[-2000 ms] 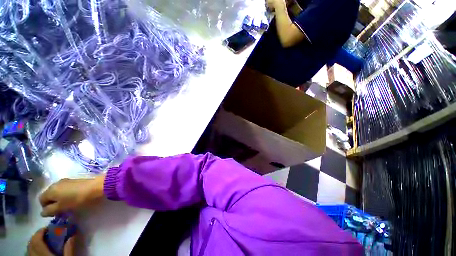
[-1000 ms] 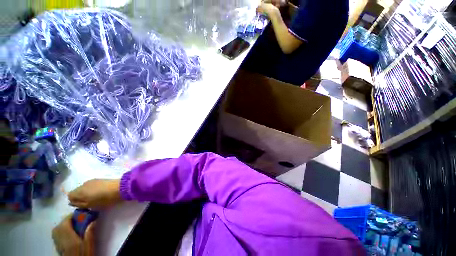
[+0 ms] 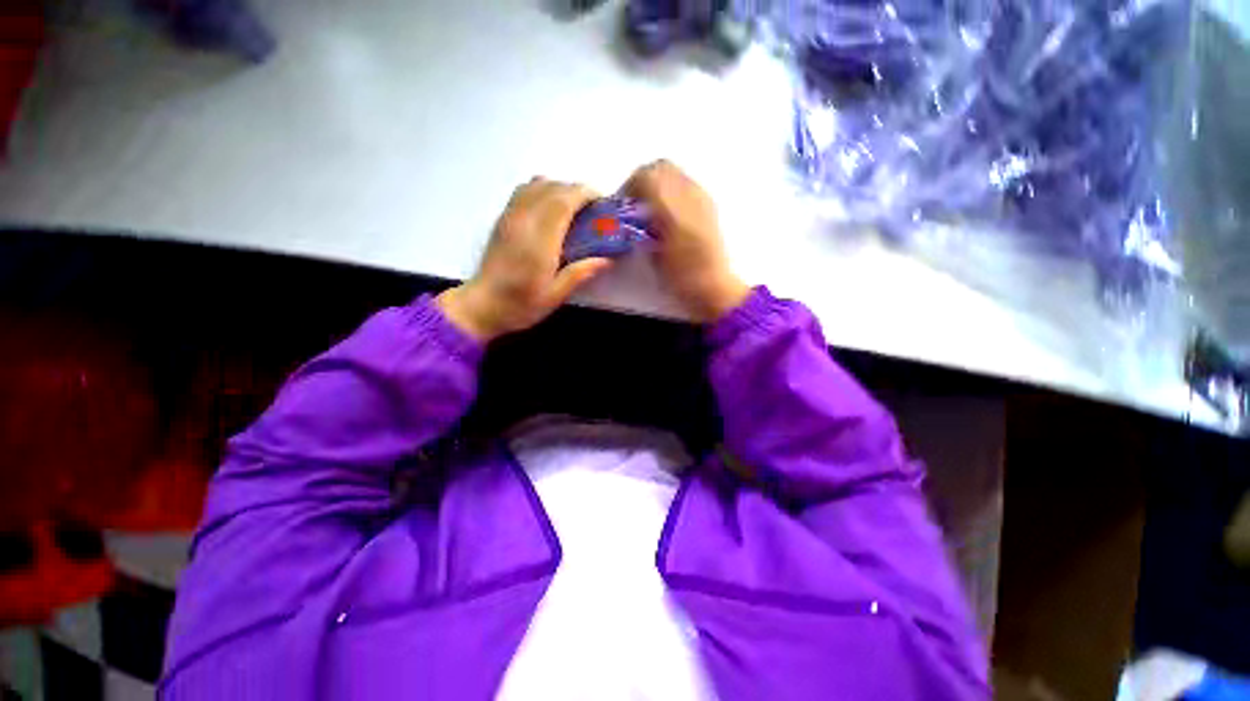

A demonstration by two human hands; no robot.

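Note:
My left hand (image 3: 525, 260) is closed around a small dark purple-blue box (image 3: 599, 233) with an orange-red spot on its face. The box is held over the table's near edge, in the middle of the view. My right hand (image 3: 683, 236) is at the right end of the box, its fingertips on or against that end. A little pale lavender shows at that end, but blur hides whether it is cable. The pile of lavender cables (image 3: 946, 130) lies under shiny clear film at the upper right.
The white table (image 3: 343, 151) has a dark near edge. Blurred dark items (image 3: 679, 25) lie at the far side, and a dark purple item (image 3: 213, 25) at the upper left. A brown carton (image 3: 1062, 548) stands below the edge at the right. Something red (image 3: 82, 452) is at the left.
The view has swung left, so both hands now show centrally and the cable pile is at the upper right. The other person is no longer in view. The box is still in my left hand.

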